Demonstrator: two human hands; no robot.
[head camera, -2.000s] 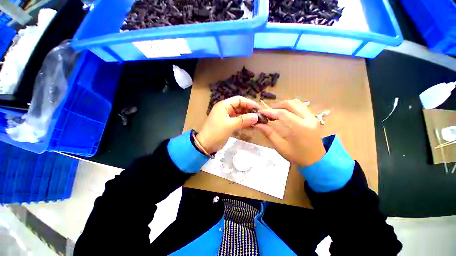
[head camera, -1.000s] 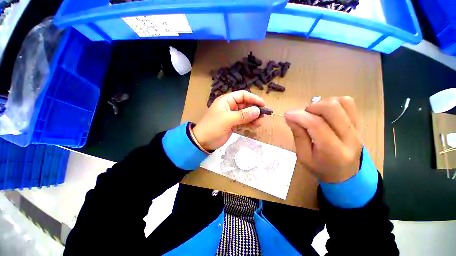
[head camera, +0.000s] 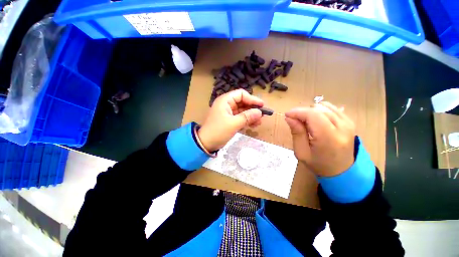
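Observation:
My left hand (head camera: 230, 118) holds a small dark moulded part (head camera: 266, 111) between thumb and fingers, its end pointing right. My right hand (head camera: 324, 138) is to the right with thumb and forefinger pinched on a thin pale stick (head camera: 279, 114), which shows faintly between the fingertips and the part's end. Whether the stick's tip is inside the part is too small to tell. A pile of dark parts (head camera: 246, 75) lies on the cardboard beyond my hands. A white paper sheet (head camera: 274, 175) with grey specks and a round white pad (head camera: 248, 158) lies nearer me.
Blue bins (head camera: 216, 22) stand along the cardboard's (head camera: 342, 65) far edge. A blue crate (head camera: 68, 95) with a clear bag is at left. A white bottle (head camera: 181, 59) lies at upper left, another (head camera: 446, 100) at far right. White tufts (head camera: 318, 99) lie beyond my right hand.
Since the earliest frame my right hand has moved right, away from my left, and the view has shifted. Over the last second my right hand has shifted slightly left; both grips look the same.

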